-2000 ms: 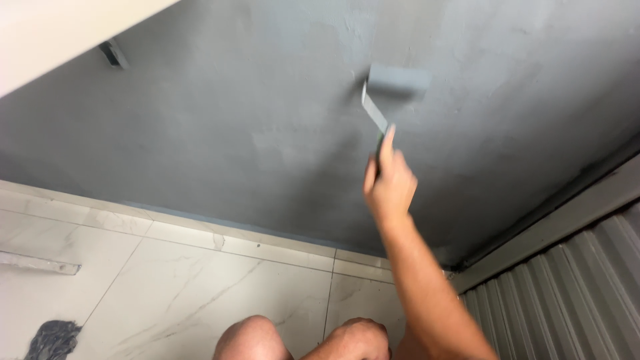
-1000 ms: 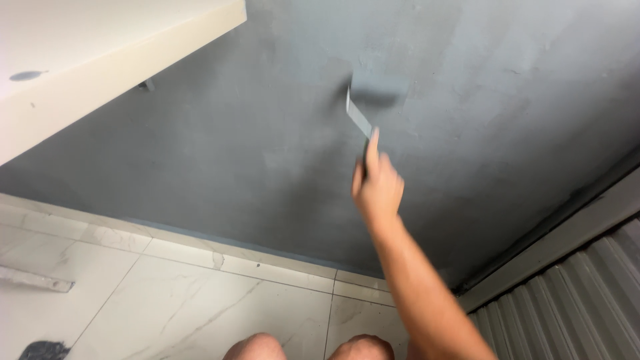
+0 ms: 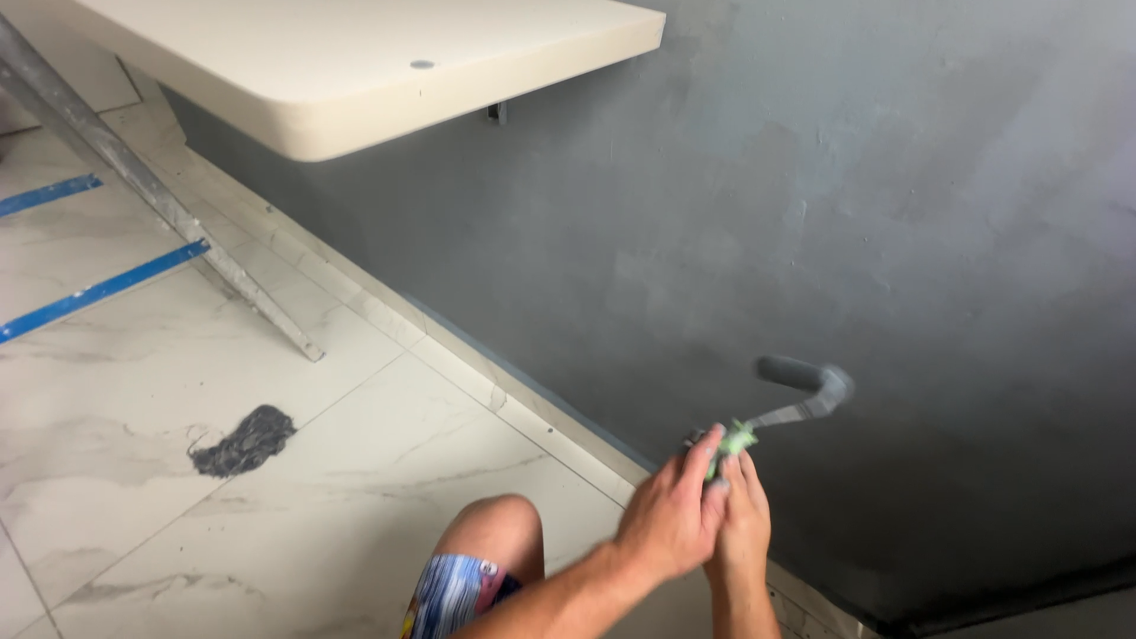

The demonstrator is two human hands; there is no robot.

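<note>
A small paint roller [image 3: 788,374] with a bent metal frame stands out in front of the dark grey wall [image 3: 674,266]; motion blurs it. My left hand [image 3: 670,519] comes from the lower left and closes on the roller's handle. Close against it, my right hand [image 3: 744,510] is also around the handle. A green, ragged piece [image 3: 737,437] shows at the fingertips, near where the metal frame begins. The fingers hide most of the handle. Whether the roller touches the wall cannot be told.
A pale countertop [image 3: 479,67] juts over the upper left. Below it, a paint-marked metal ladder [image 3: 257,297] with blue rungs [image 3: 106,288] stands on marble-look floor tiles [image 3: 373,497]. A dark grey smear [image 3: 244,441] lies on the floor. A pale skirting runs along the wall's foot.
My right hand has come down from higher on the wall with the roller. My left hand has come into view onto the handle. The view has swung left.
</note>
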